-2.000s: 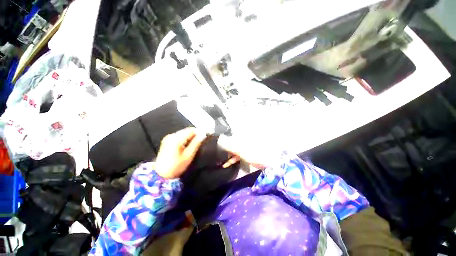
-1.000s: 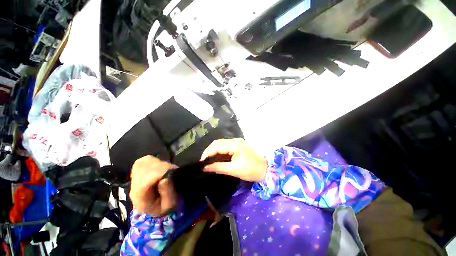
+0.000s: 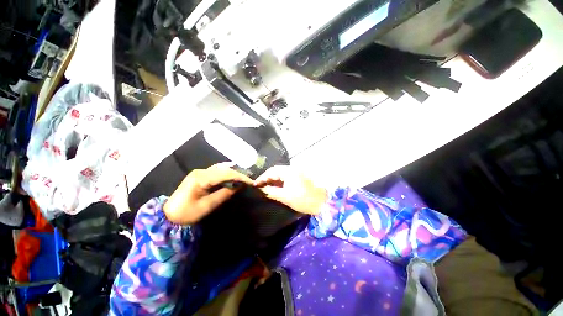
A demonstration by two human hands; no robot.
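A black padded panel [image 3: 259, 217] hangs over the table's front edge toward my lap, its far part lying on the table below the needle area. A small camouflage patch shows beyond my fingers. My left hand [image 3: 200, 192] grips the panel's folded edge from the left. My right hand [image 3: 293, 190] pinches the same edge from the right, the fingertips of both hands close together. The presser foot and needle area [image 3: 276, 103] of the sewing machine is just beyond the panel's far end. What lies under my fingers is hidden.
Black webbing strips [image 3: 395, 73], a slim metal tool [image 3: 344, 107] and a dark phone or case [image 3: 503, 43] lie on the white table [image 3: 395, 139] at the right. A printed plastic bag [image 3: 77, 151] is at the left. A purple apron [image 3: 346, 271] covers my lap.
My hands have come closer together and slightly up the panel, covering most of the camouflage band visible a second ago. Two seconds ago, both hands were nearer the needle.
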